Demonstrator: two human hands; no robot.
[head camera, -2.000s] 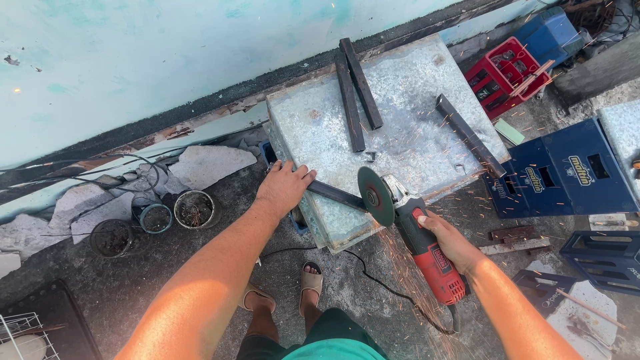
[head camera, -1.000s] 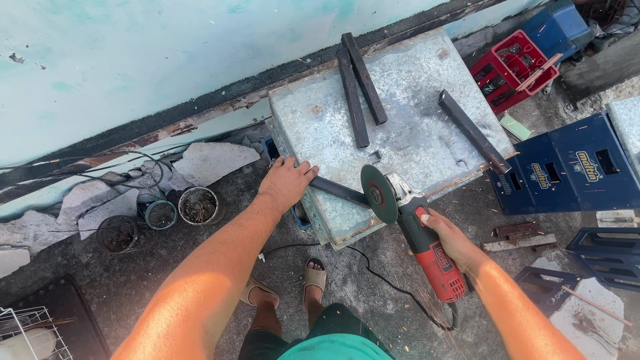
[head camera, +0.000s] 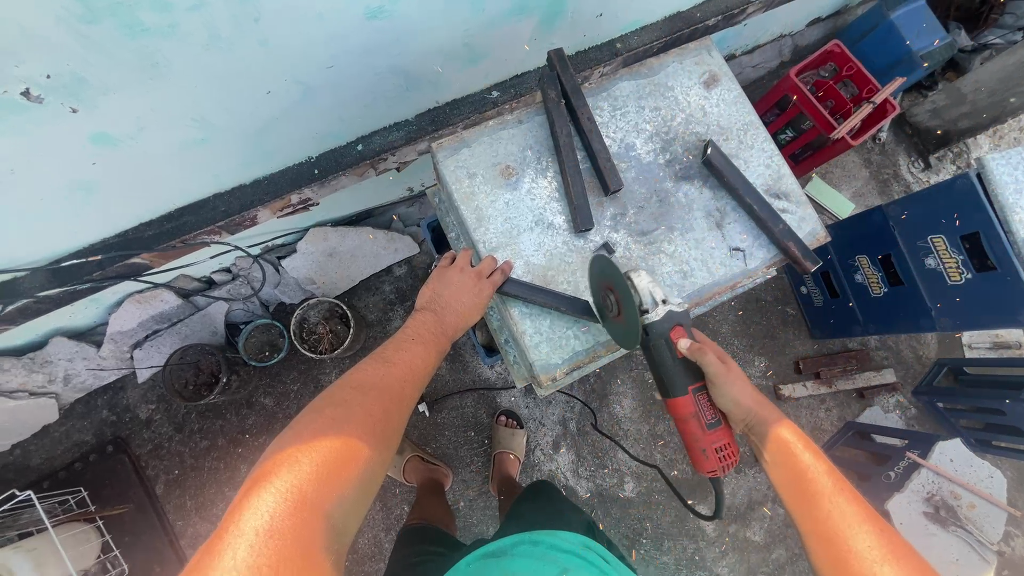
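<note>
My right hand (head camera: 716, 372) grips a red and black Black+Decker angle grinder (head camera: 684, 400). Its disc (head camera: 614, 302) meets the right end of a dark square steel tube (head camera: 548, 298) at the near edge of a metal-topped table (head camera: 512, 232). My left hand (head camera: 462, 290) presses on the tube's other end. Two more dark tubes (head camera: 566, 152) lie nearly side by side at the back of the top, another tube (head camera: 760, 206) lies at the right, and a short offcut (head camera: 606, 249) lies beyond the disc. Small sparks are scattered about the view.
A black cord (head camera: 640, 460) runs over the concrete floor near my sandalled feet. Blue plastic crates (head camera: 912, 264) and a red bottle crate (head camera: 840, 96) stand at the right. Pots (head camera: 324, 326) and broken concrete slabs (head camera: 348, 258) line the wall at the left.
The dense stream of sparks seen below the grinder two seconds ago has thinned to scattered specks. Both hands keep nearly the same places on the tube and grinder.
</note>
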